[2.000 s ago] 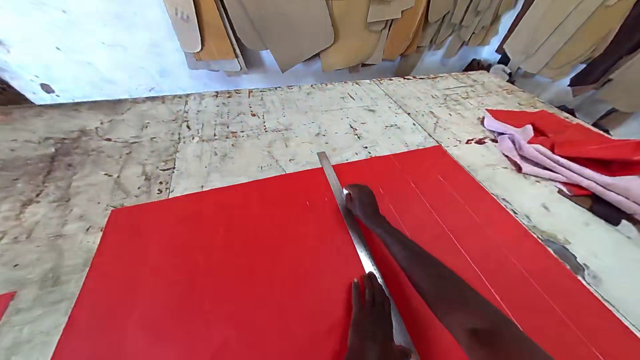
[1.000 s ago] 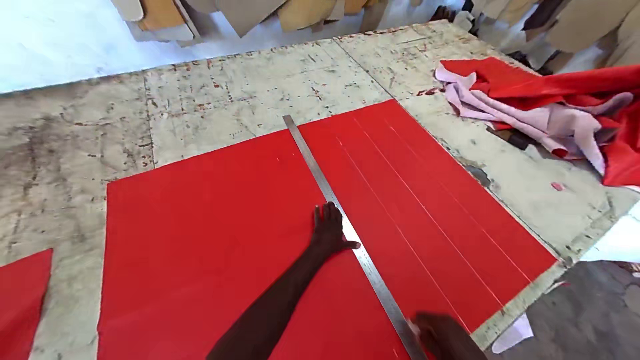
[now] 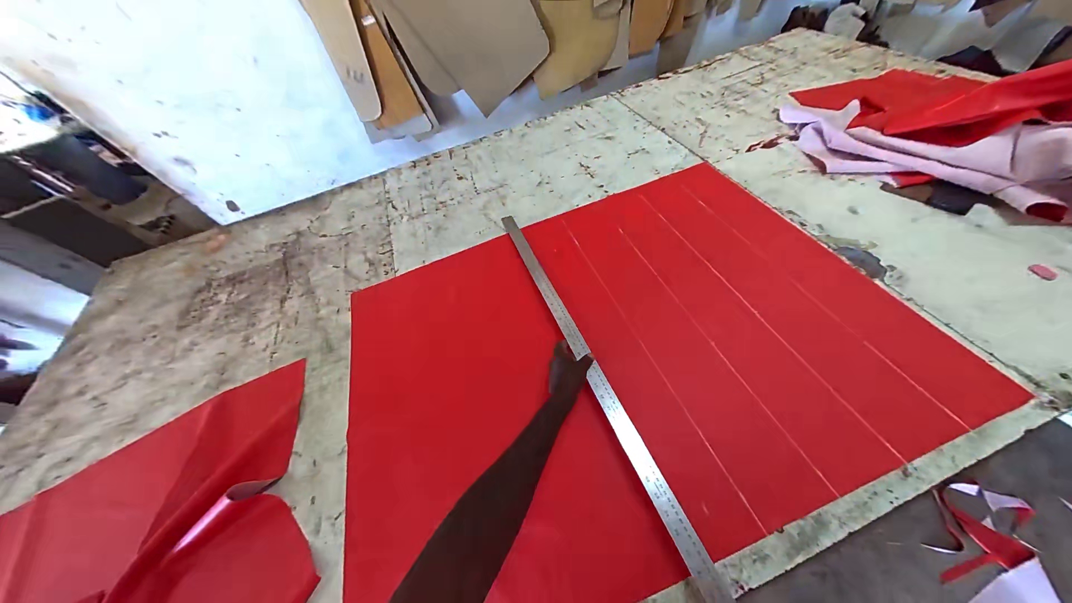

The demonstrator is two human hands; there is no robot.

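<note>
A long steel ruler (image 3: pixel 624 419) lies across a large red sheet, leather or coated fabric (image 3: pixel 444 377), and reaches past its far and near edges. My left hand (image 3: pixel 571 368) is closed on the ruler near its middle, thumb across the metal and fingers at the left edge. Several thin pale lines run over the sheet to the right of the ruler, roughly along its direction. My right hand is out of view.
The sheet lies on a worn, stained table (image 3: pixel 310 251). Another red piece (image 3: pixel 201 494) lies folded at lower left. Crumpled red material with a pale pink backing (image 3: pixel 946 126) is at the back right. Flat templates (image 3: pixel 469 42) hang on the wall; red scraps (image 3: pixel 992 536) lie below the table's right edge.
The ruler now lies left of a line not visible before. The right hand, near the ruler's near end a second ago, has left the view. My left hand still holds the ruler.
</note>
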